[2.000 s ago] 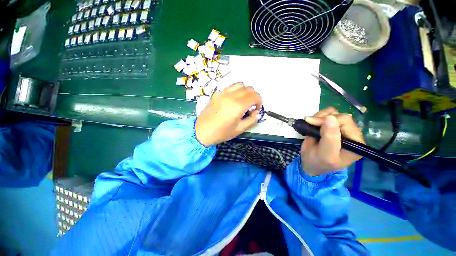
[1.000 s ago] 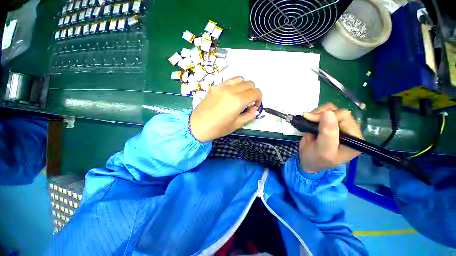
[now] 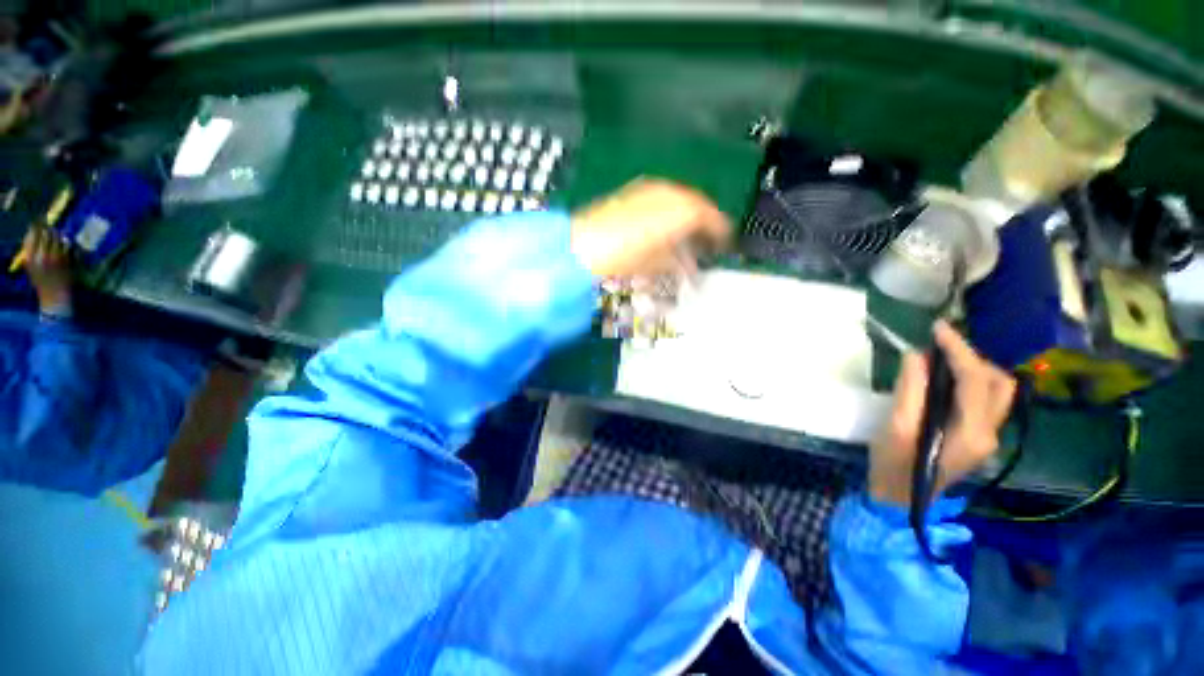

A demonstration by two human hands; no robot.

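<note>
My left hand (image 3: 650, 235) is blurred and reaches over the back left of the white work sheet (image 3: 779, 343), above the pile of battery cells (image 3: 634, 314). Whether its fingers hold anything cannot be told. My right hand (image 3: 953, 420) is at the right end of the sheet, closed around the soldering iron (image 3: 935, 423), whose black handle and cord stand nearly upright in view; its tip cannot be made out. A thin dark curved mark shows on the sheet near its front edge.
A black fume fan (image 3: 829, 218) stands behind the sheet. The tip cleaner pot (image 3: 935, 254) and blue-yellow soldering station (image 3: 1036, 317) are at the right. A blister tray of cells (image 3: 456, 169), clear bag (image 3: 238, 148) and silver cylinder (image 3: 225, 260) are at left. Another person's hand (image 3: 50, 264) shows far left.
The view has shifted, showing more of the bench's back. My left hand has left the front of the sheet for the cell pile. The soldering iron has moved right, away from it, and turned upright.
</note>
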